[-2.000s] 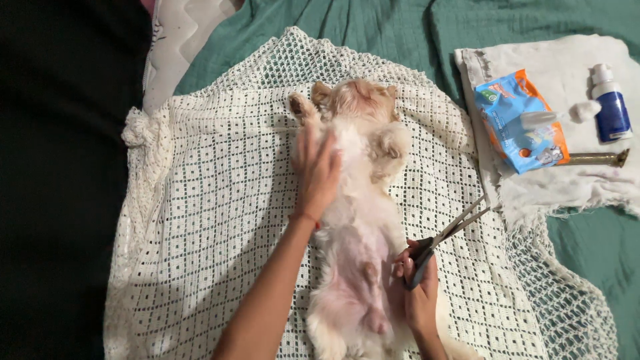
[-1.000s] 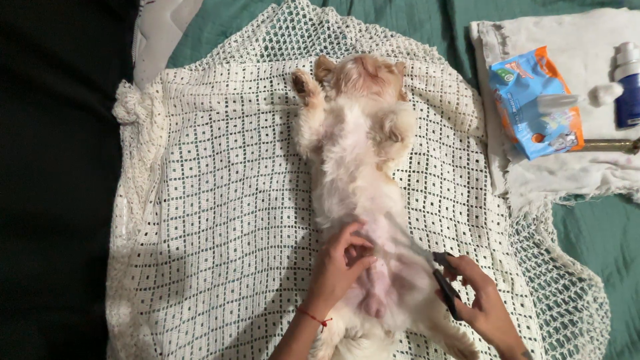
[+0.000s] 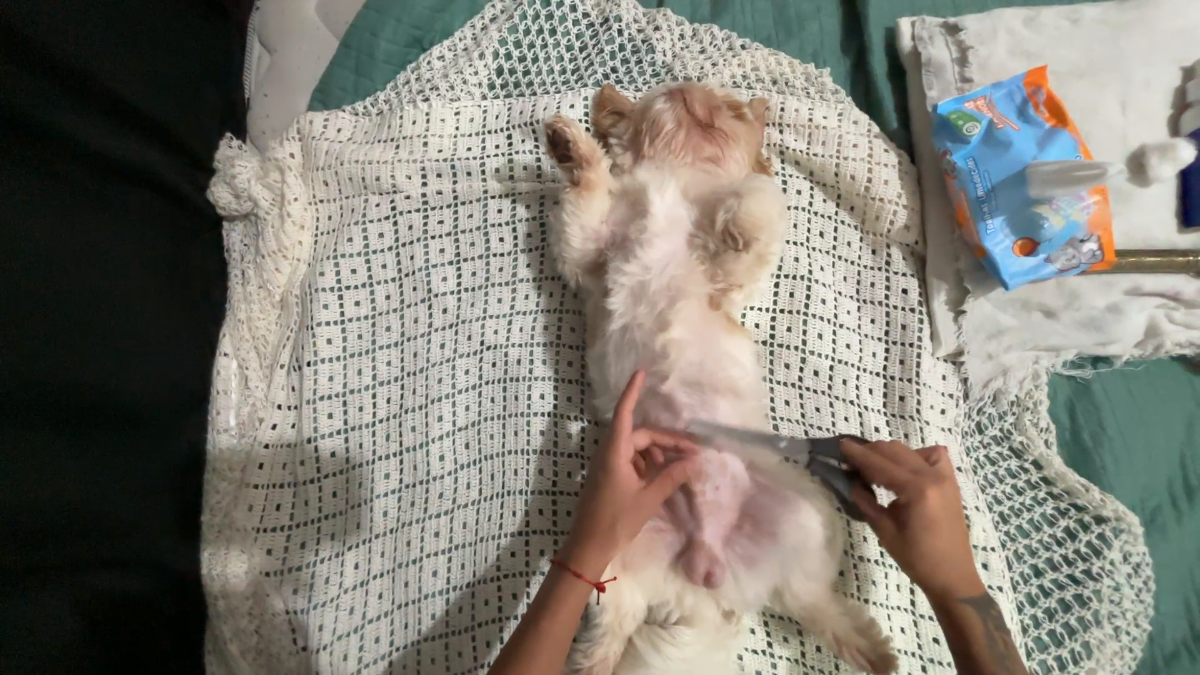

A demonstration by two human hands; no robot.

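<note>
A cream-coloured dog [image 3: 680,309] lies on its back on a white crocheted blanket [image 3: 422,328], its head at the top of the view. In my right hand [image 3: 914,511] are scissors [image 3: 750,439] with dark handles. Their blurred blades point left, low across the dog's belly; whether they are parted is not clear. My left hand [image 3: 637,464] rests at the belly near the blade tips. Its index finger points up, and its thumb and other fingers are bent together, perhaps on a tuft of fur, which I cannot make out.
On a white cloth [image 3: 1012,337] at the upper right lie a blue and orange wipes packet [image 3: 1017,178], a cotton ball [image 3: 1160,161], a metal rod-like tool [image 3: 1153,262] and a partly seen blue bottle [image 3: 1190,183]. Green bedding [image 3: 1106,441] lies underneath. Black fabric [image 3: 103,328] fills the left side.
My left hand has moved from the dog's chest down to its lower belly. The scissors, earlier pointing up and right beside the dog, now point left across its belly.
</note>
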